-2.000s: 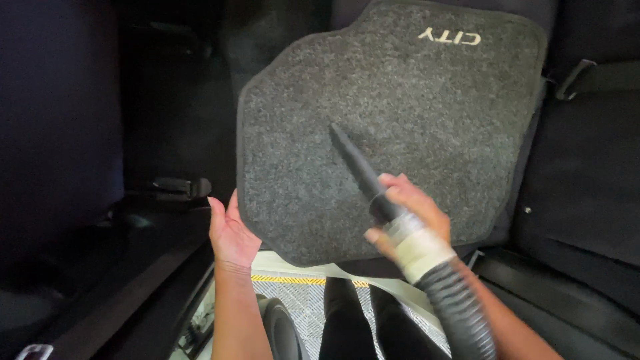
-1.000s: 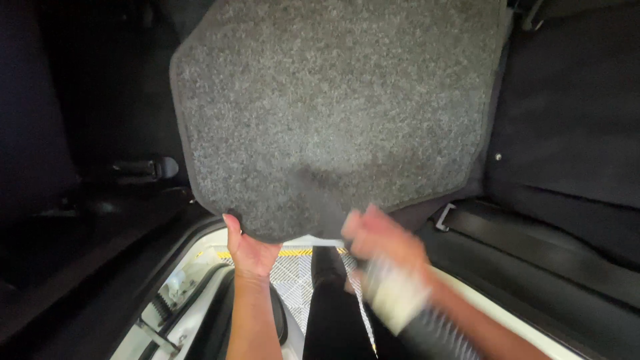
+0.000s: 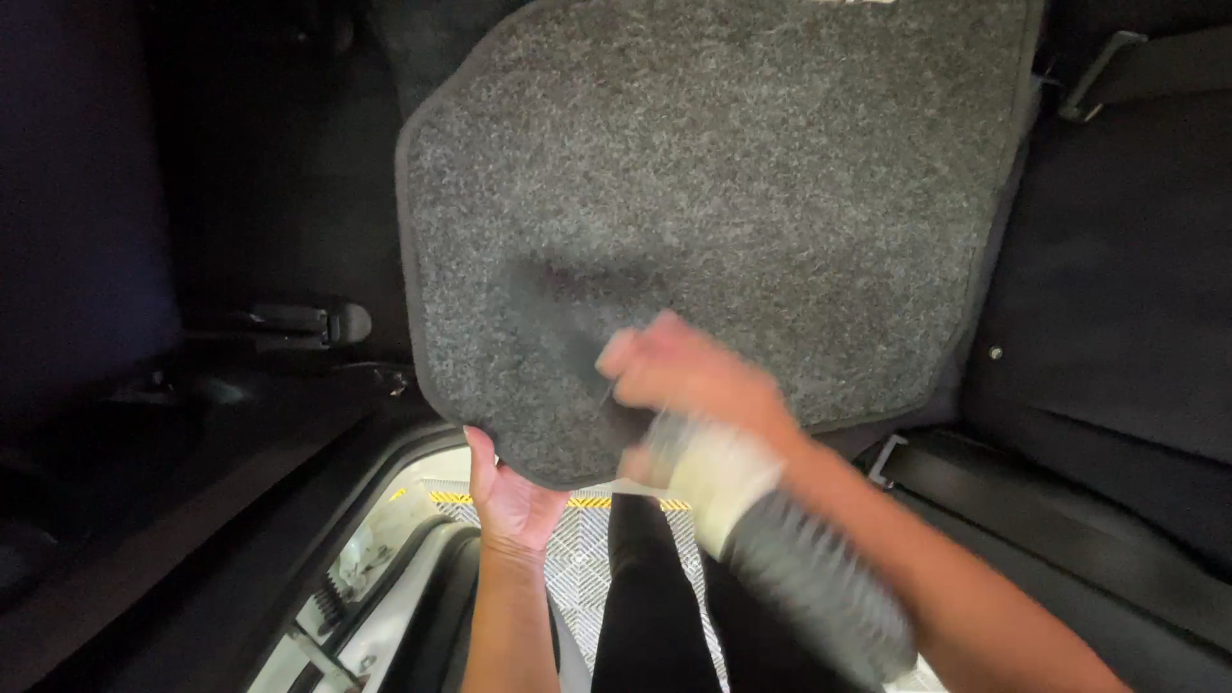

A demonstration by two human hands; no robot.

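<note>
A grey carpet car floor mat (image 3: pixel 731 192) with a dark bound edge fills the middle of the view. My left hand (image 3: pixel 515 496) grips its near edge at the lower left, thumb on top and fingers hidden beneath. Over the mat's near part, my right hand (image 3: pixel 688 385) is closed around a vacuum cleaner's dark crevice nozzle, whose tip is blurred by motion. Behind that hand, pale tape (image 3: pixel 722 476) wraps the joint to a grey corrugated vacuum hose (image 3: pixel 818 587), which runs down to the right beside my forearm.
Dark car seats (image 3: pixel 1116 250) stand at the right, with a seat belt buckle (image 3: pixel 1102 77) near the mat. A seat's metal mounting (image 3: pixel 313 325) is at the left. The open door (image 3: pixel 423 616), sill and patterned floor tiles (image 3: pixel 577 577) lie below, with my legs between.
The mat's printed lettering showed in full two seconds ago; now only its lower edge shows at the top. My right hand and the nozzle have kept moving over the mat, while my left hand holds its edge.
</note>
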